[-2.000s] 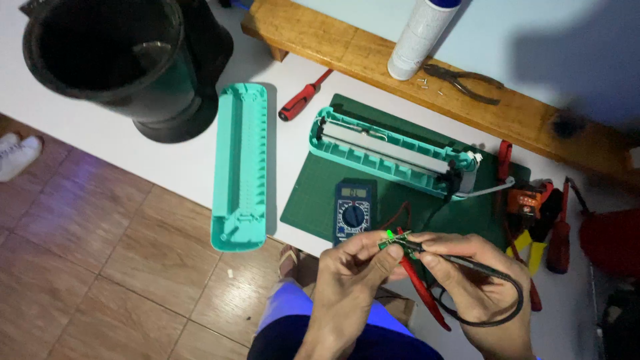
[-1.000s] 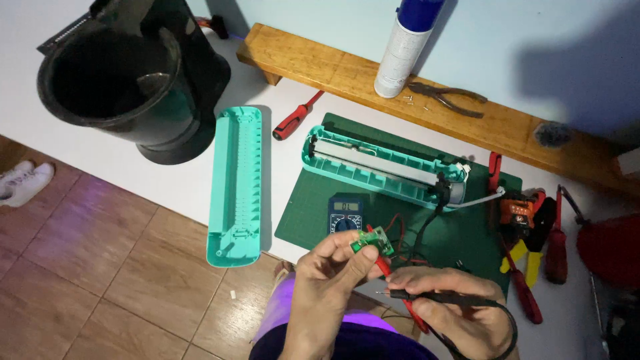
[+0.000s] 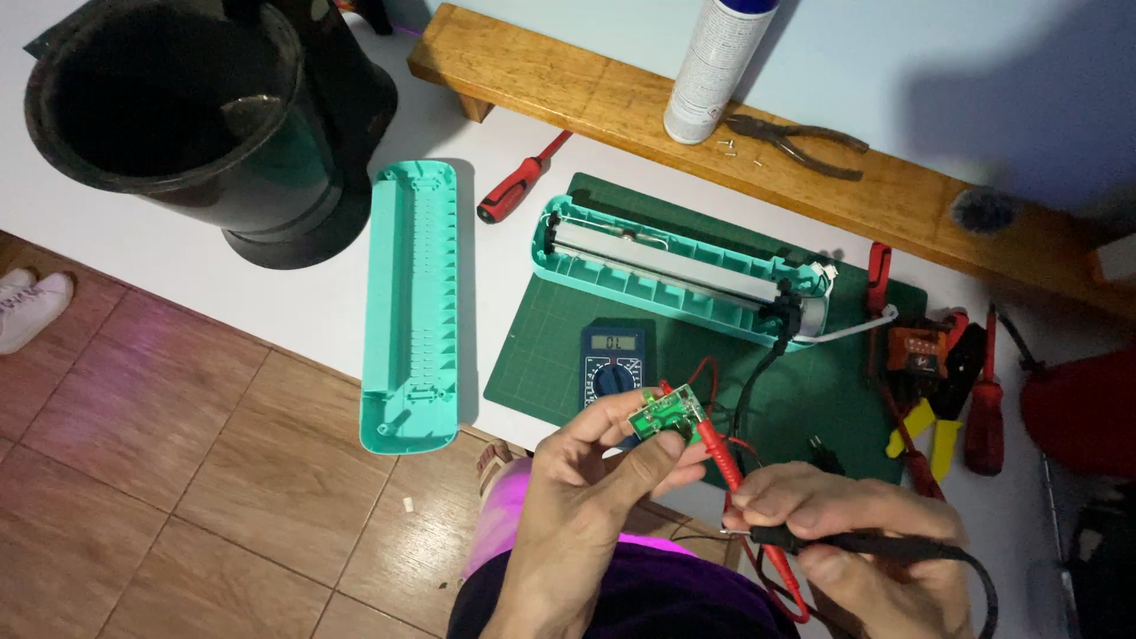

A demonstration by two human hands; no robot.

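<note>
My left hand grips a small green circuit board between thumb and fingers, below the blue digital multimeter. In my right hand are two test probes: the red probe, whose upper end is at the board's right edge, and the black probe, whose bare metal tip points left, clear of the board. Whether the red tip touches the board cannot be told. Behind the hands, a turquoise housing with a long roller-like assembly lies on the green cutting mat.
A turquoise cover lies left of the mat, near a red screwdriver and a large black container. A wooden shelf holds a spray can, pliers and small screws. More tools, including yellow-handled ones, lie right.
The red probe has come up to the board's right edge, and the black probe remains apart from it. Two seconds ago both hands were close together at the board; the right hand has since drawn away.
</note>
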